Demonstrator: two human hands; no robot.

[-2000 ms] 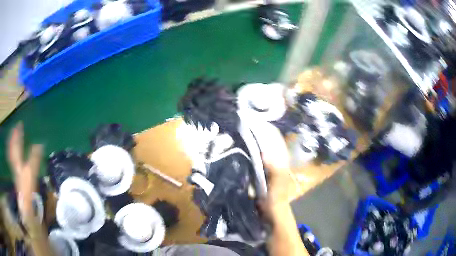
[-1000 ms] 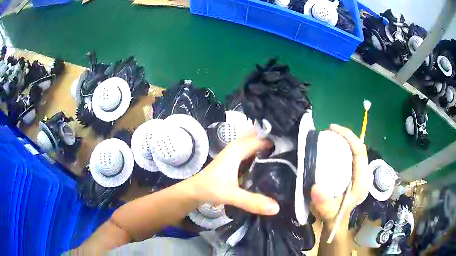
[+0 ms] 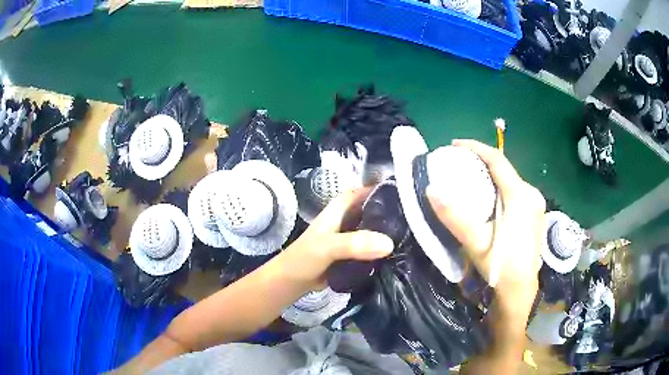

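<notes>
A black-clothed figure with spiky black hair is held upright in front of me, its white face partly showing. My left hand grips it at the neck and shoulder, thumb across the black part. My right hand is closed round the dome of its white straw hat, which hangs at the figure's right side in view. A thin brush with an orange-yellow stick and pale tip sticks up from behind my right hand's fingers. The figure's lower end is partly hidden by my clothing and hand.
Several figures with white hats lie on the tan bench at the left, and more at the right. Behind is a green belt with a blue crate and one figure. Stacked blue crates stand at lower left.
Against one second ago, the hat has moved left and tilted against the figure. My left hand has closed on the figure. Two seconds ago my left hand was away, raised at far left.
</notes>
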